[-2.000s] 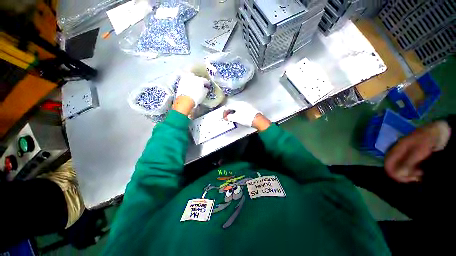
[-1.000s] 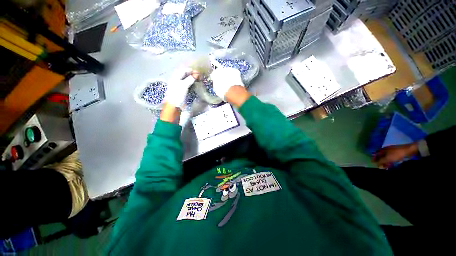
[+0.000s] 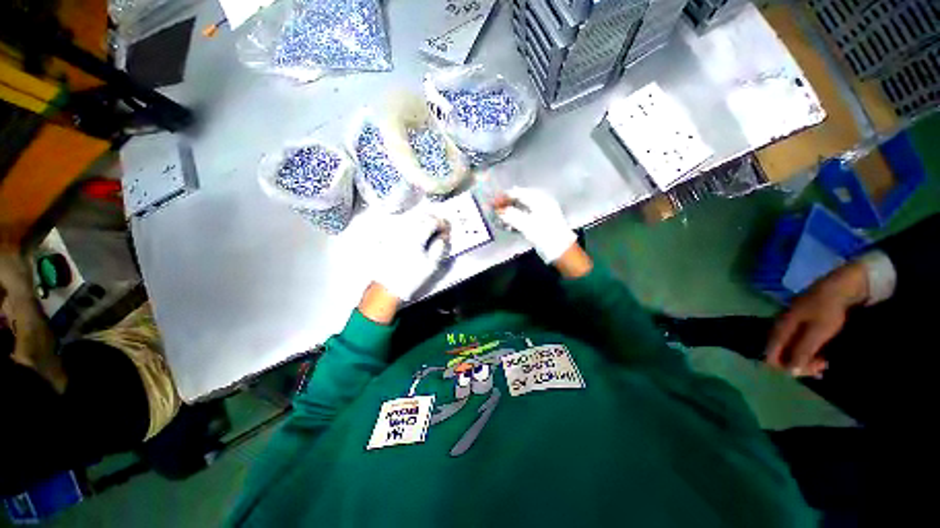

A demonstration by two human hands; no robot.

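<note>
A pale sheet-metal panel (image 3: 470,224) with small holes lies near the table's front edge. My left hand (image 3: 414,254), in a white glove with bare fingertips, covers its left part; a grip on the panel or a fastener cannot be made out. My right hand (image 3: 531,221), also gloved, is just right of the panel with fingertips drawn together; anything between them is too small to tell. Behind stand open bags of blue-silver fasteners: left bag (image 3: 309,175), middle bag (image 3: 377,160), yellowish-rimmed bag (image 3: 431,155), right bag (image 3: 481,108).
Stacked panels (image 3: 593,46) and a box-like panel (image 3: 660,136) stand at right; another panel (image 3: 157,177) lies at left. A large fastener bag (image 3: 330,39) lies behind. The press control box (image 3: 62,270) is at left. One person's hand (image 3: 819,320) is at right, another person at lower left.
Both hands reached into the bags one second ago and have since come back to the panel. The person's hand at right has moved, and an arm now shows at far left.
</note>
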